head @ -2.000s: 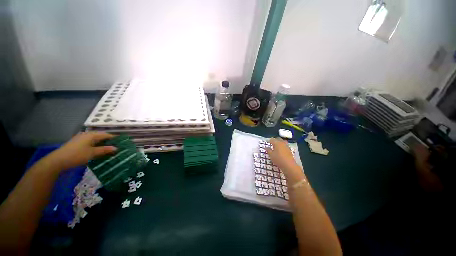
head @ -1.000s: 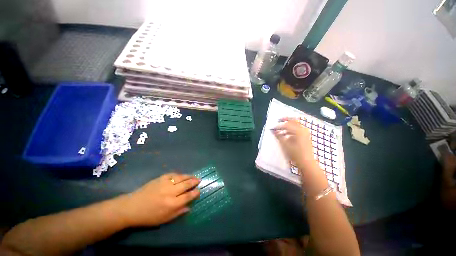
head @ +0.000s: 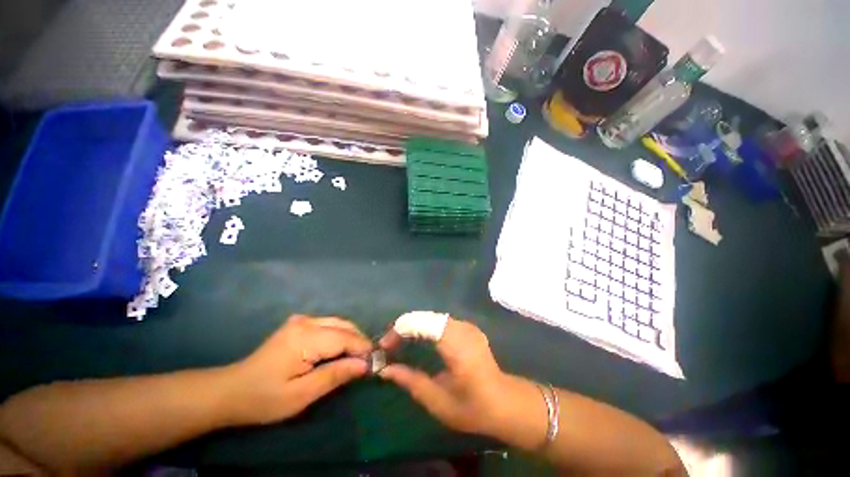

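My left hand and my right hand meet at the front centre. A small square component with a silvery face is pinched between the fingertips of both. A white wrap covers a right-hand finger. A green grooved plate lies under and in front of the hands, hard to tell from the table. A white pad at the right holds rows of square components. A stack of green plates stands behind the hands.
A pile of white liners lies beside a blue bin at left. Stacked trays stand at the back. Bottles, a black item, a bottle cap, a yellow pen and beige scraps are at back right.
My right hand has moved left from the white pad to meet my left hand. The small component now shows between them. The green plate is less visible, and the camera view has shifted downward.
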